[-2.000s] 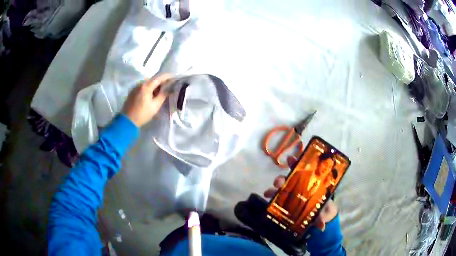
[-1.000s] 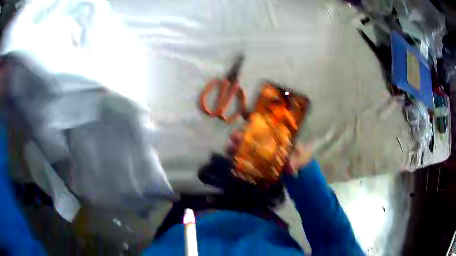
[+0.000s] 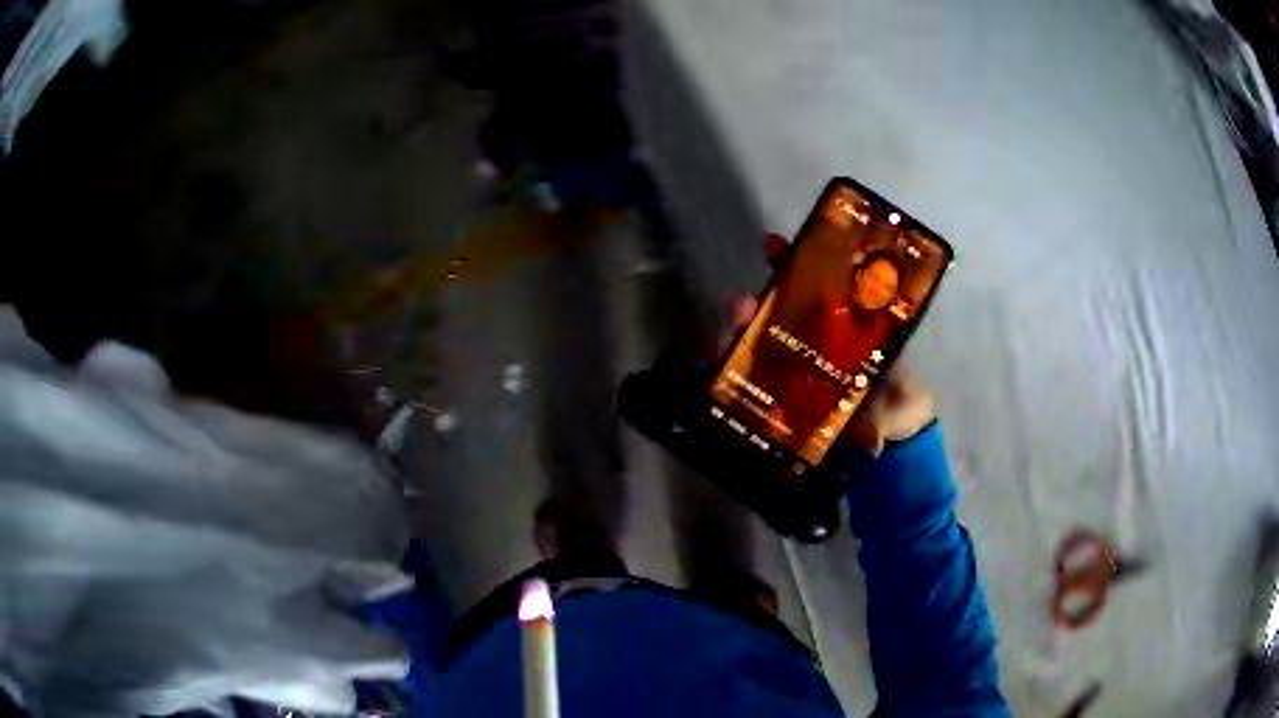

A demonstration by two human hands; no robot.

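My right hand [image 3: 898,410] is closed around a black smartphone [image 3: 833,330] with a glowing orange-red picture of a person. A black rounded block [image 3: 736,456] sits at the phone's lower end. The white shirt cloth [image 3: 168,533] lies bunched and blurred at the lower left. My left hand is not visible; the cloth may hide it, or it is out of the picture. Scissors with orange handles [image 3: 1083,578] lie on the table at the lower right, away from my right hand.
The pale cloth-covered table [image 3: 1038,323] fills the right side, its edge running down the middle. The dark floor [image 3: 323,309] shows on the left with small pale scraps [image 3: 446,420]. A white-tipped stick [image 3: 539,645] stands before my blue-clothed body.
The view has swung left over the floor. The scissors now show farther right, away from the phone. My left hand has left the view from the shirt. The phone stays in my right hand.
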